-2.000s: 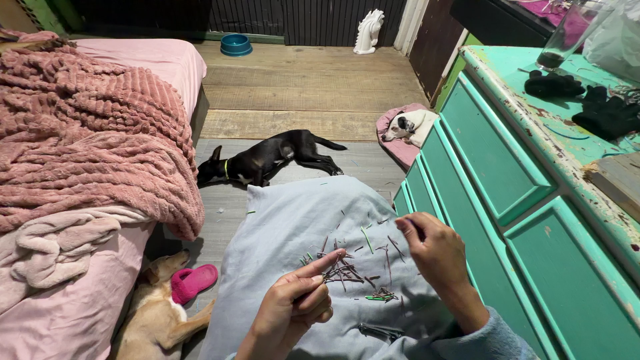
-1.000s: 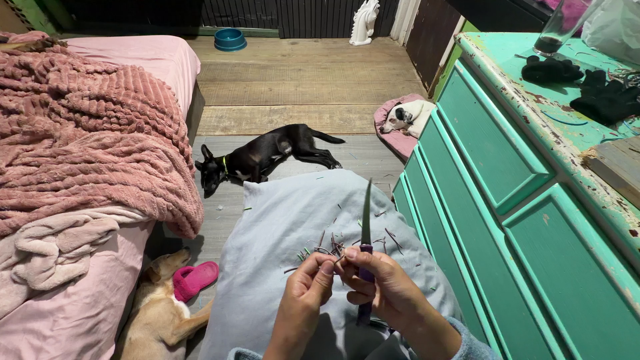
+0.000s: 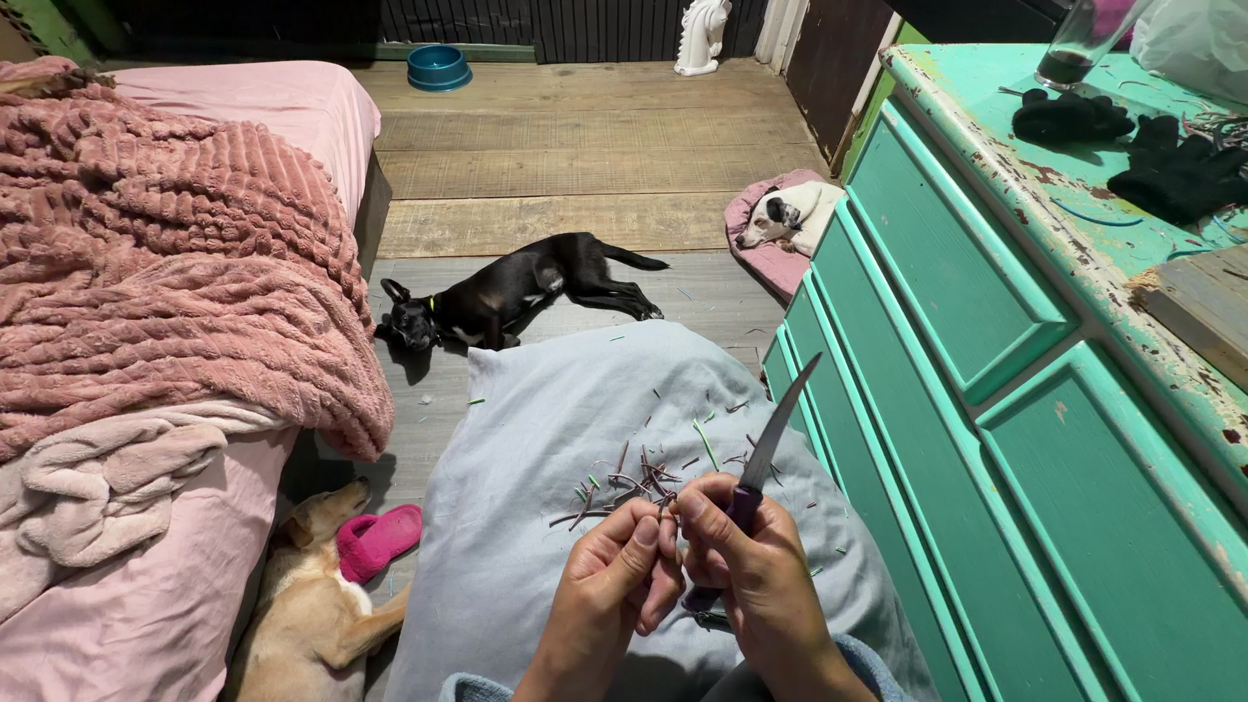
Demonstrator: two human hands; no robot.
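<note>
My right hand [image 3: 746, 556] is closed around the purple handle of a knife [image 3: 780, 429], its blade pointing up and away. The thumb and fingertips of my left hand [image 3: 619, 565] pinch a thin wire piece [image 3: 667, 503], and the right fingertips meet them there. Just beyond the fingers, a loose pile of short brown and green wire or insulation scraps [image 3: 648, 473] lies on a pale blue cloth [image 3: 526, 439] over my lap. A longer green strip [image 3: 705, 444] rests to the pile's right. Dark bits under my right hand are partly hidden.
A turquoise dresser [image 3: 926, 390] stands close on the right, bearing black gloves [image 3: 1072, 119] and a glass [image 3: 1065, 66]. The bed [image 3: 127, 585] is at left. A black dog [image 3: 517, 288], a tan dog [image 3: 302, 614] and a white dog [image 3: 804, 207] lie around; a pink slipper [image 3: 378, 542] is near the tan one.
Two seconds ago my hands were apart over the scraps with no knife visible; since then they have come together, with the knife in my right hand. The black dog's head has shifted.
</note>
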